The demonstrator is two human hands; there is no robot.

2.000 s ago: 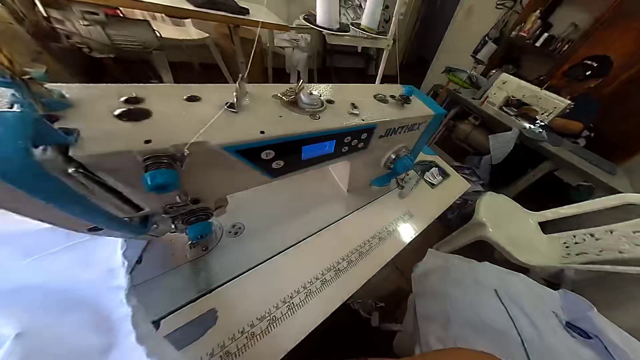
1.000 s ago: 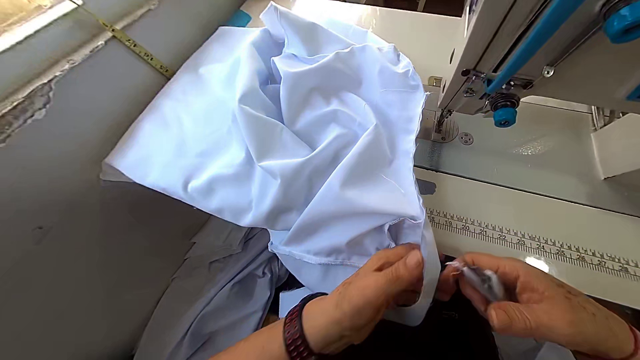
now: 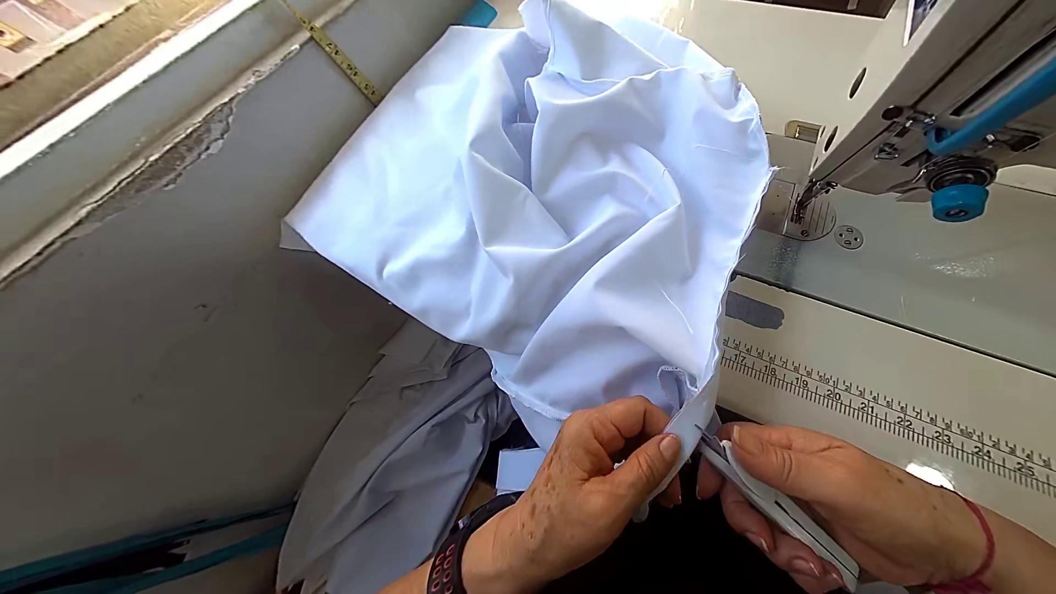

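A light blue cloth piece (image 3: 577, 206) lies bunched over the left end of the sewing table. My left hand (image 3: 598, 478) pinches its lower corner between thumb and fingers. In my right hand (image 3: 813, 503) are small thread snips (image 3: 780, 507), their tips touching or right beside the cloth edge at my left fingertips. Whether the blades are apart is hard to tell. The presser foot (image 3: 808, 202) of the sewing machine (image 3: 940, 107) stands just right of the cloth, with no fabric seen under it.
Grey-blue fabric (image 3: 404, 445) hangs below the table's left end. A yellow measuring tape (image 3: 342, 62) lies over the ledge at upper left. A printed ruler scale (image 3: 874, 412) runs along the table's front edge. The wall (image 3: 190, 330) stands close on the left.
The view has swung from the whole machine down to the hands and cloth. Since one second ago, the right hand has brought the snips up to the cloth edge beside the left fingers.
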